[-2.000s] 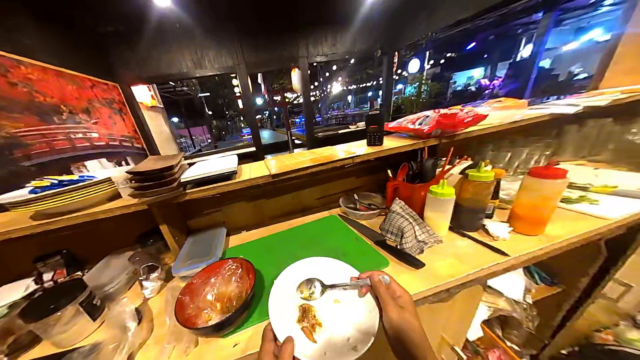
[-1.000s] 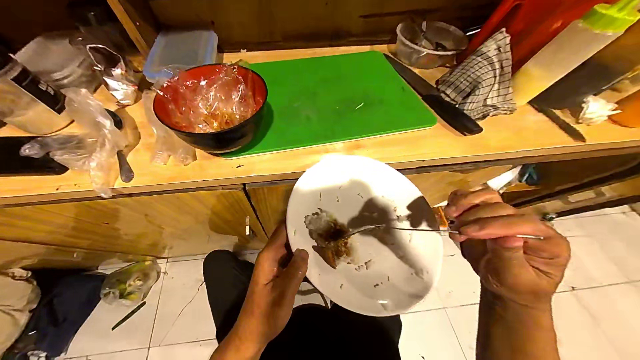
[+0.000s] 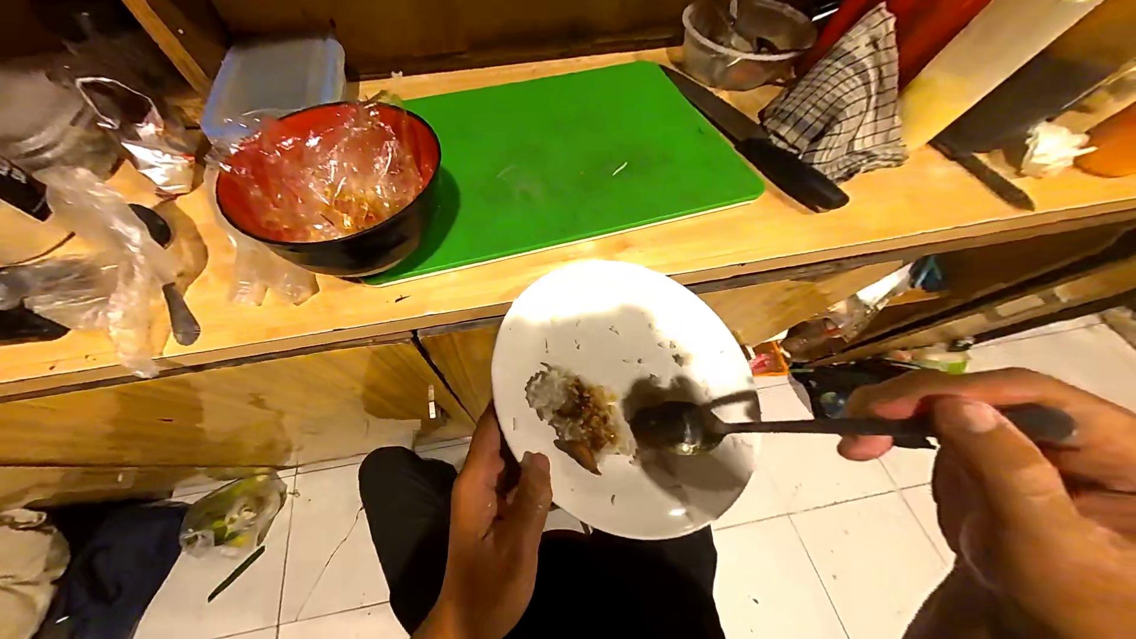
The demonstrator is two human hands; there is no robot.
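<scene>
A white plate (image 3: 612, 311) is in my left hand (image 3: 497, 524), which grips its lower left rim with the thumb on top. Rice with brown sauce and a brown piece of food (image 3: 577, 417) lies left of the plate's middle. My right hand (image 3: 1003, 479) holds a metal spoon (image 3: 781, 427) by its handle. The spoon's bowl is over the plate, just right of the food; whether it touches the plate I cannot tell.
On the wooden counter, a black and red bowl (image 3: 373, 244) with clear plastic film overlaps a green cutting board (image 3: 577, 160). A black-handled knife (image 3: 790, 173) lies beside a checked cloth (image 3: 848, 102). Plastic bags (image 3: 115, 248) lie left. A bag (image 3: 232, 515) is on the tiled floor.
The view has tilted down from the windows. The plate was over the board's front edge and is now in front of the counter. Since a second ago, my right hand has come nearer the camera.
</scene>
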